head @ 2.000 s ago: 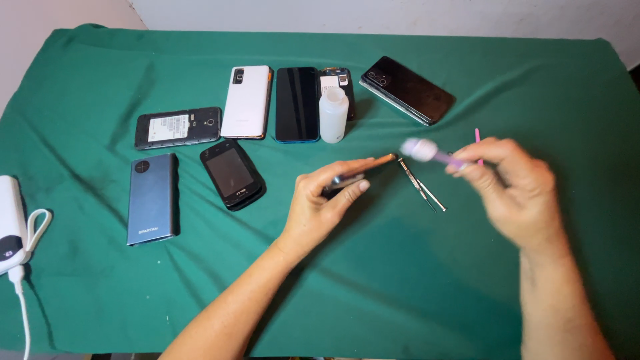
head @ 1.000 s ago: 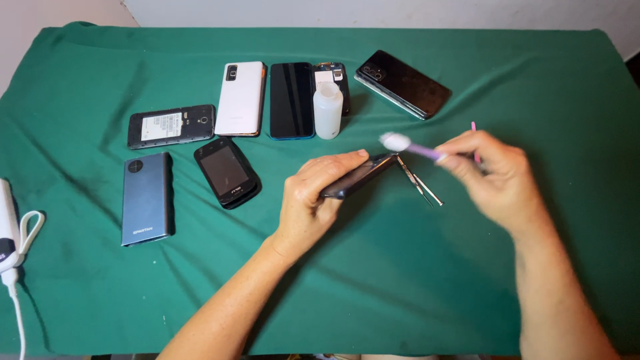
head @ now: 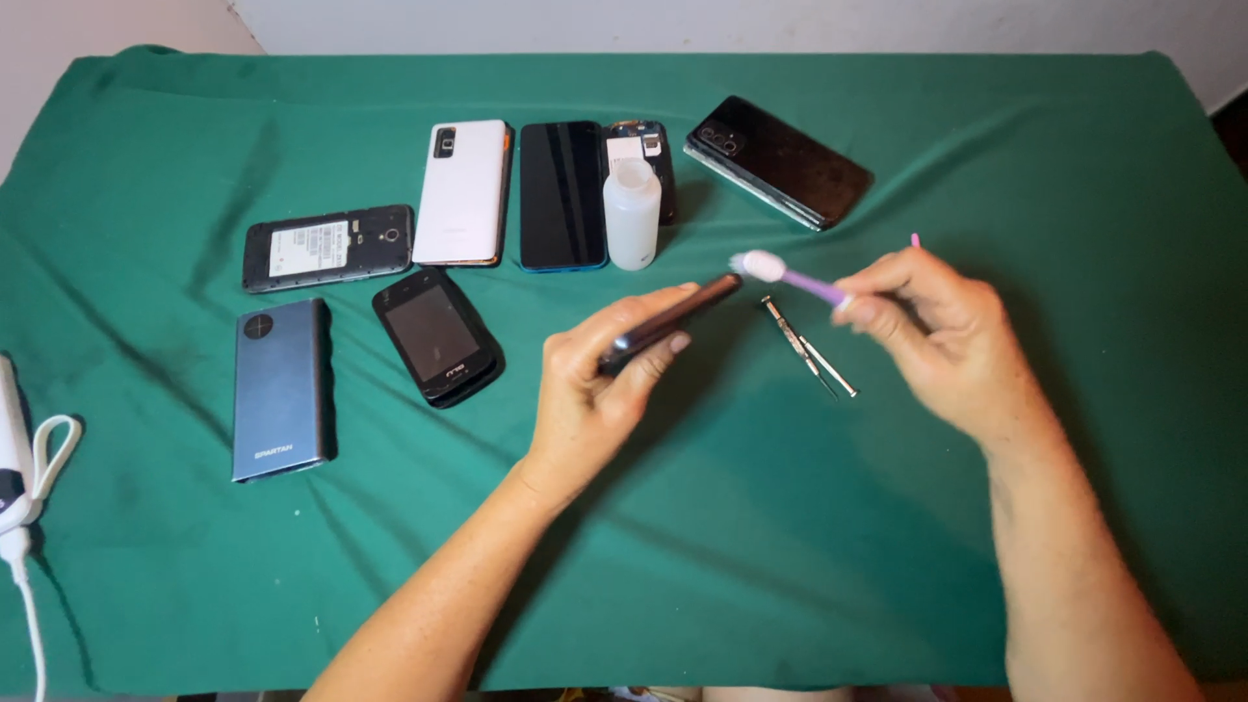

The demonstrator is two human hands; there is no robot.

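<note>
My left hand [head: 604, 380] grips a dark mobile phone [head: 673, 324] by its sides, tilted up so mostly its edge shows. A purple toothbrush [head: 814, 288] with a white head is held in my right hand [head: 936, 341], between thumb and fingers. Its bristle end is close to the phone's upper right end; whether they touch I cannot tell. Below the brush, two small metal precision screwdrivers [head: 804, 349] lie on the green cloth. A pink tip [head: 916, 240] of some thin object shows behind my right hand, which hides the remainder.
Beyond my hands are a white plastic bottle [head: 632, 219], an opened phone [head: 655, 146], a dark phone [head: 563, 195], a white phone [head: 462, 193] and a black phone [head: 780, 161]. At left lie a phone without its back cover [head: 329, 248], a small BLU phone [head: 436, 333], a blue power bank [head: 280, 385] and a white cabled device [head: 15, 458].
The toothbrush and the held phone have changed their tilt; the phone is now seen more edge-on than one second ago. Both hands keep their hold.
</note>
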